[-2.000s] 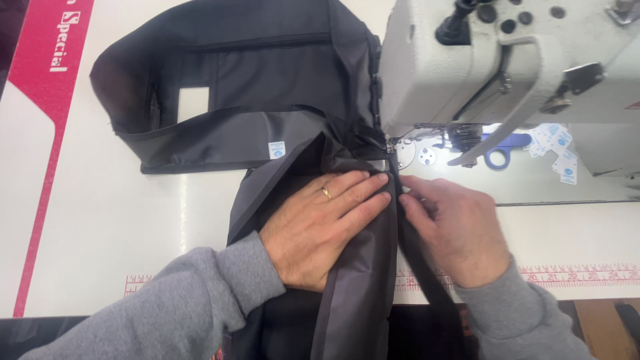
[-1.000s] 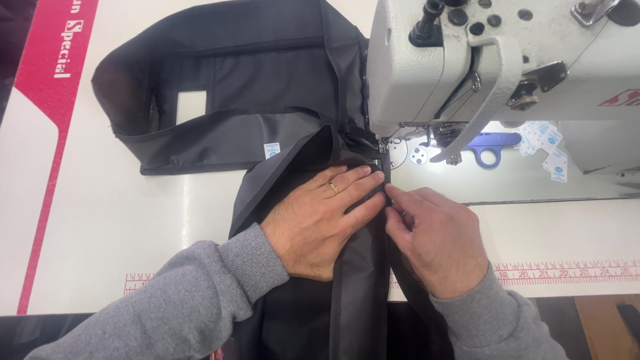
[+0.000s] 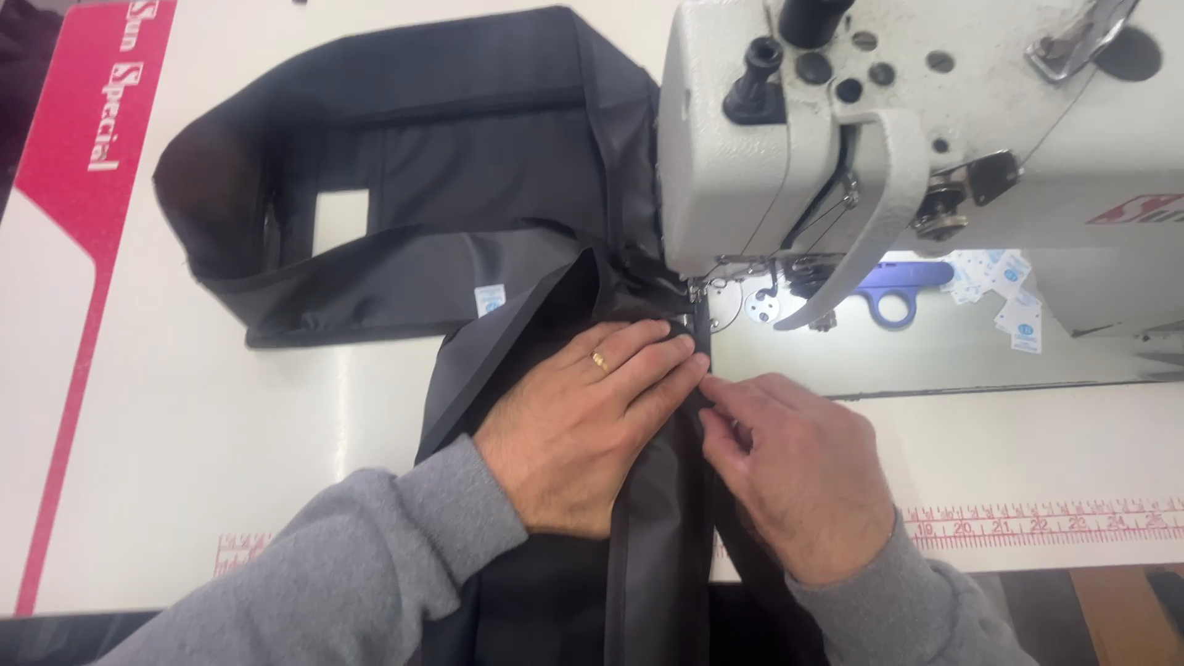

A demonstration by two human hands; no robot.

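A black fabric piece (image 3: 481,176) with raised side panels lies left of an industrial sewing machine (image 3: 768,139) and runs down over the table's front edge. Its seam edge sits under the presser foot (image 3: 696,291). My left hand (image 3: 601,416), with a ring on one finger, presses flat on the fabric just in front of the foot. Right beside it, my right hand (image 3: 800,462) pinches the fabric edge and a narrow dark strip (image 3: 740,536) between thumb and fingers. A small white and blue label (image 3: 490,298) shows on a side panel.
Behind the machine's curved guard lies a blue-handled tool (image 3: 897,287), partly hidden, beside several small printed labels (image 3: 1004,287) on the machine bed. A red measuring scale (image 3: 1036,525) runs along the front of the white table (image 3: 305,416).
My right hand has shifted its fingers along the fabric edge and now sits closer to my left hand's fingertips. My left hand stays flat on the fabric. The view has shifted slightly.
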